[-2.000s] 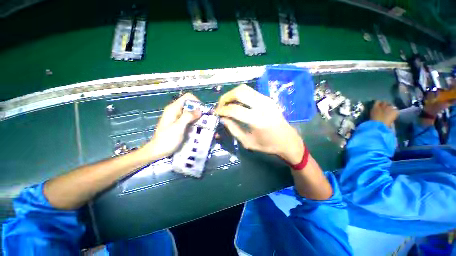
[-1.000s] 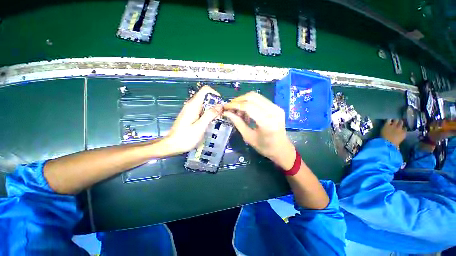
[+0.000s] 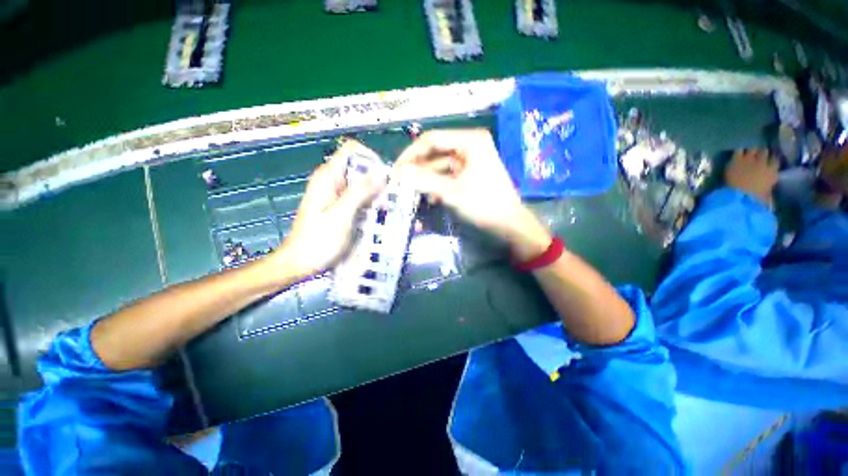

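Observation:
A silvery rectangular unit (image 3: 375, 260) with a row of dark slots is held tilted above the clear gridded tray (image 3: 265, 206). My left hand (image 3: 325, 209) grips the unit by its upper left side. My right hand (image 3: 470, 181) is at the unit's upper end, thumb and fingertips pinched together. The fingers and blur hide whether a small part is between them. Small dark and shiny parts (image 3: 237, 252) lie on the tray's left side.
An open blue bin (image 3: 560, 139) with small silvery pieces stands right of my right hand. Beyond it lies a heap of silvery parts (image 3: 655, 167), near a neighbouring worker's hand (image 3: 751, 174). A whitish rail (image 3: 279, 118) borders the green belt, where similar units (image 3: 197, 45) lie.
The view has shifted between frames. My left hand still holds the unit at a similar tilt. My right fingertips stay at its upper end, with the hand slightly turned.

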